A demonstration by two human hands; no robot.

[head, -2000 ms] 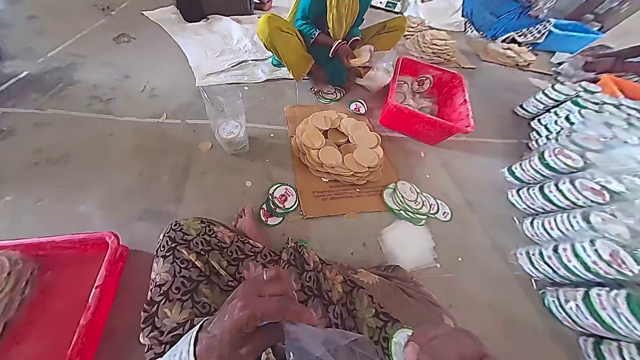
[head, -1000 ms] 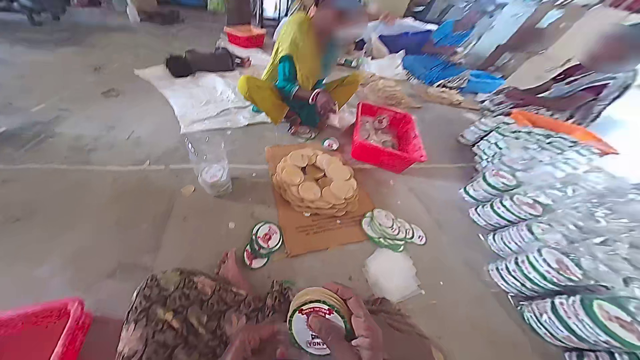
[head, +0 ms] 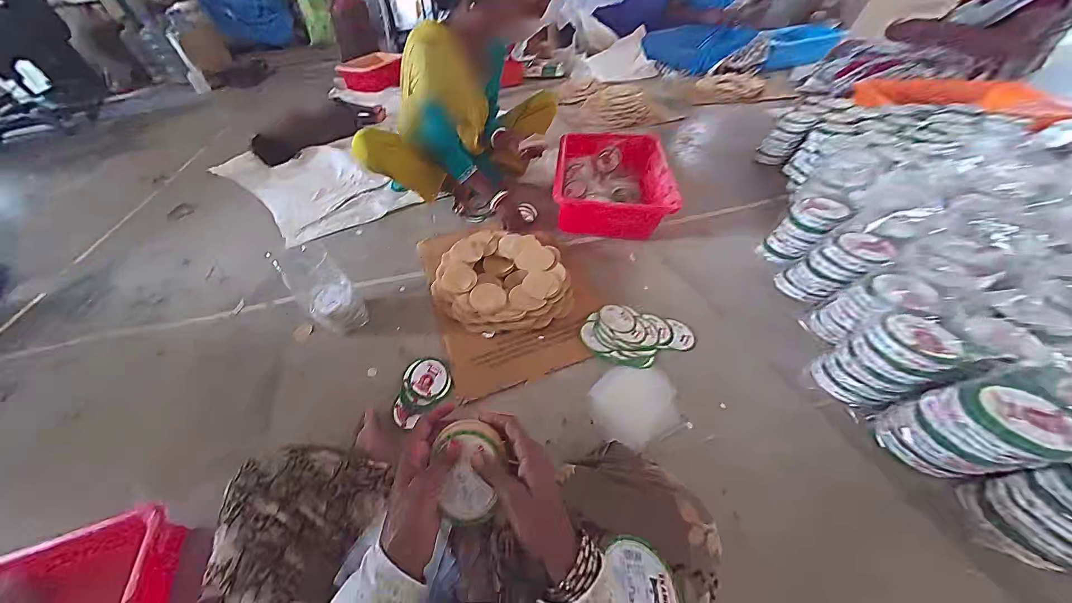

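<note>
Both my hands are closed around one short stack of thin beige discs with a green-edged round label [head: 469,490], held low over my lap. My left hand [head: 416,494] grips its left side and my right hand [head: 528,494] its right side, thumbs on the face. Just beyond them lie a few round printed labels [head: 426,379]. Farther off, a ring of stacked beige discs [head: 502,289] rests on a flat cardboard sheet [head: 494,368]. More round labels [head: 641,333] are fanned at the sheet's right edge, near a pile of clear plastic sheets [head: 636,405]. Another round label [head: 636,571] lies by my right wrist.
Rows of plastic-wrapped disc packs [head: 913,352] fill the right side. A red crate [head: 618,219] holds wrapped pieces beside a seated person [head: 440,109]. A clear bag [head: 335,301] stands left of the cardboard, and a red tray [head: 92,557] is at lower left.
Two seconds ago my hands were apart near a clear plastic bag; now they are together around the disc stack. The seated person's hand has lowered toward the floor. The view has tilted up.
</note>
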